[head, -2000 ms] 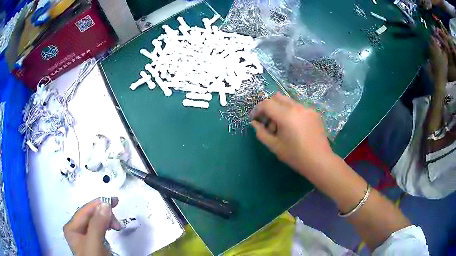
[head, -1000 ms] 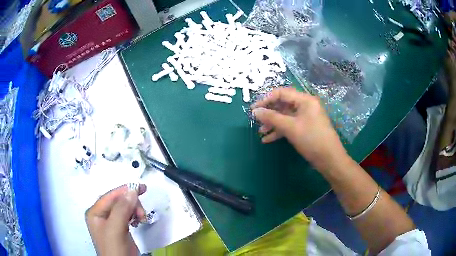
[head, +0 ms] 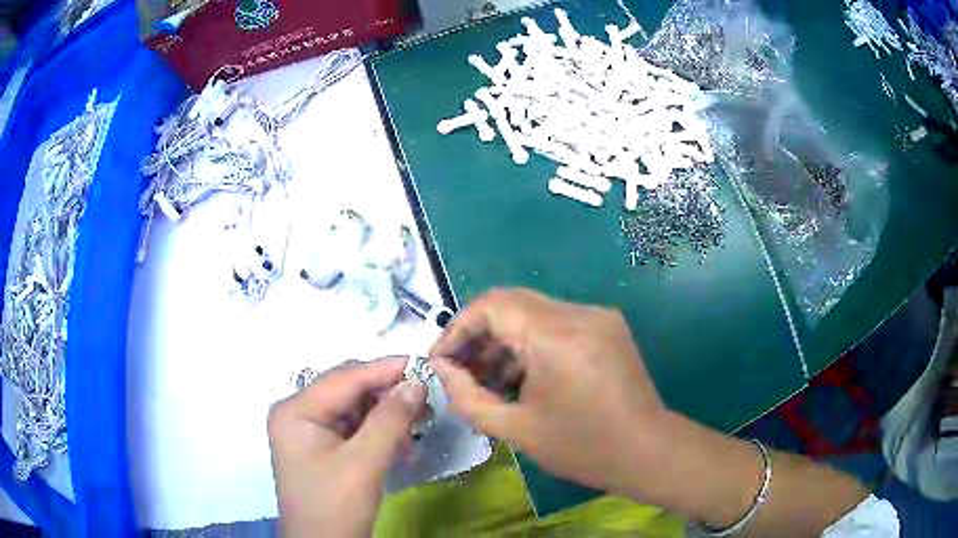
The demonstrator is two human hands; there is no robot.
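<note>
My left hand (head: 341,436) pinches a small white piece (head: 419,370) between thumb and fingertips over the white board (head: 210,420). My right hand (head: 557,378) is brought up against it, thumb and forefinger nearly touching the piece; anything tiny between them is too small to tell. The hammer-like tool (head: 415,303) shows only its metal shaft and the start of its black grip; my right hand hides the rest. White plastic pieces (head: 599,100) lie heaped on the green mat (head: 672,326), with a heap of tiny metal parts (head: 678,215) beside them.
White cord bundles (head: 215,152) lie at the board's top left. A blue bin (head: 95,315) with corded pieces stands far left. A red carton (head: 294,37) is above the board. A clear plastic bag (head: 798,179) with metal parts lies right. Yellow cloth (head: 452,510) is at the near edge.
My right hand has moved from the metal parts heap left to my left hand, and now covers the tool's grip. The view has shifted, so the bench things appear further right.
</note>
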